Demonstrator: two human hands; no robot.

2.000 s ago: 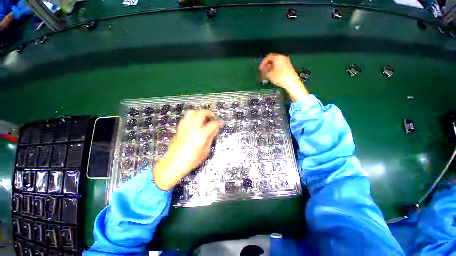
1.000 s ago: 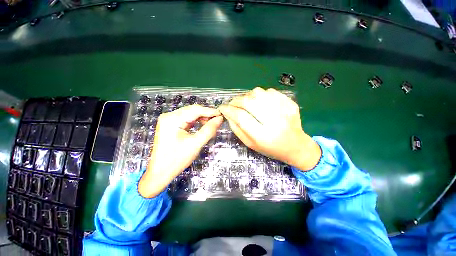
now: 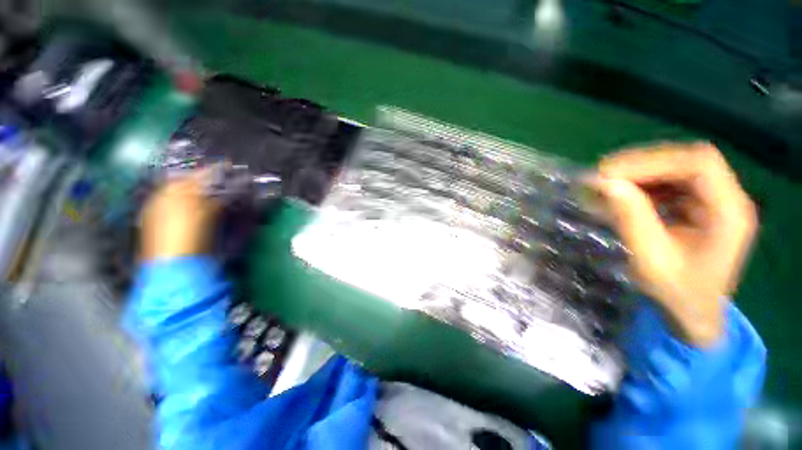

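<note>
The frame is blurred by motion. The clear blister tray (image 3: pixel 492 255) lies in front of me with strong glare over its pockets. The black blister tray (image 3: pixel 264 132) is to its left. My left hand (image 3: pixel 183 206) is at the lower left edge of the black tray; its fingers are blurred and I cannot tell if they hold anything. My right hand (image 3: pixel 681 220) is over the right end of the clear tray, fingers curled with thumb and fingertips near each other. Whether a small part is pinched there cannot be seen.
A dark strip with rows of small pale pieces (image 3: pixel 257 338) shows beside my left sleeve. The green surface (image 3: pixel 492 83) runs beyond the trays, with a small unit (image 3: pixel 759 84) at far right. Blurred clutter and a grey area (image 3: pixel 75 352) lie at left.
The view has swung left and tilted. My hands, together over the clear tray before, are now apart: left at the black tray, right at the clear tray's right end.
</note>
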